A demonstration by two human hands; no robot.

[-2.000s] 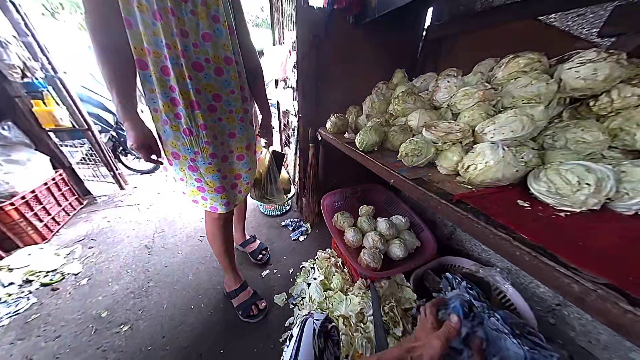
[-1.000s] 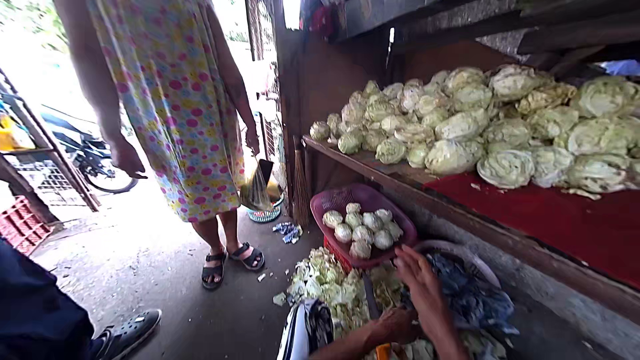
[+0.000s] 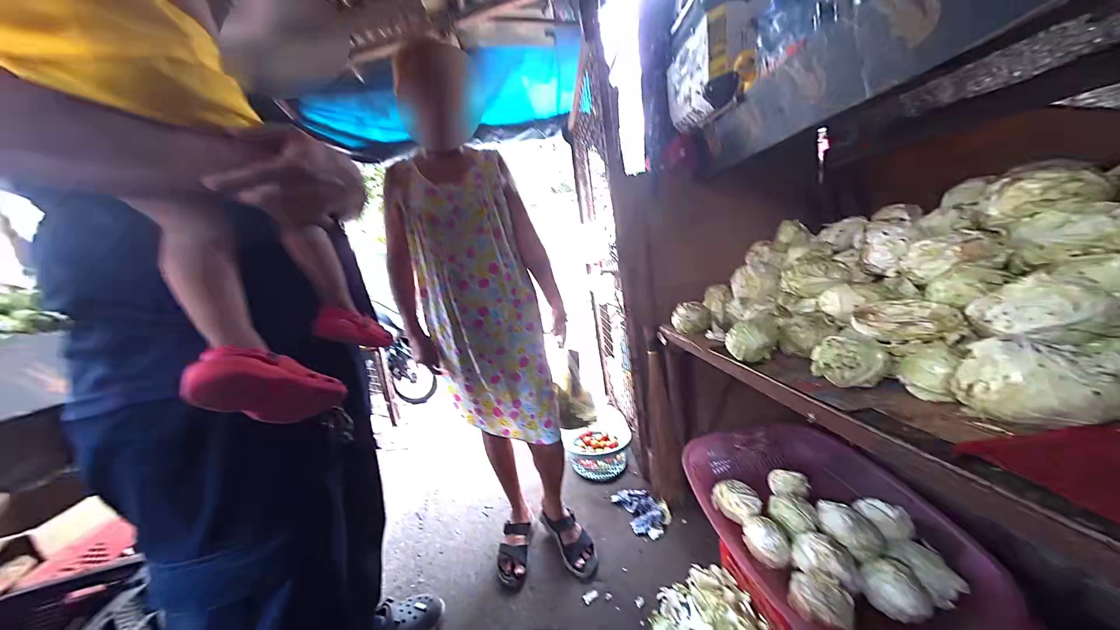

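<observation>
Neither my left hand nor my right hand shows in the head view now. At the lower right, several trimmed cabbages (image 3: pixel 818 560) lie in a dark red plastic tub (image 3: pixel 713 468). A heap of loose cabbage leaves (image 3: pixel 704 599) is on the floor at its lower left, cut off by the bottom edge. Many more cabbages (image 3: pixel 910 324) are piled on the wooden shelf (image 3: pixel 787 385) above the tub, beside a red cloth (image 3: pixel 1050 464).
A person in a dotted dress (image 3: pixel 481 289) stands in the doorway, holding a plastic bag (image 3: pixel 573 394). Close on the left, another person in dark blue trousers (image 3: pixel 227 490) carries a child in red shoes (image 3: pixel 262 385). A basket of tomatoes (image 3: pixel 599 446) and a broom (image 3: pixel 662 429) stand near the doorpost.
The view has swung up and left, and my hands have left it. The person in dark trousers, only partly seen at the left edge before, now stands large in view with a child.
</observation>
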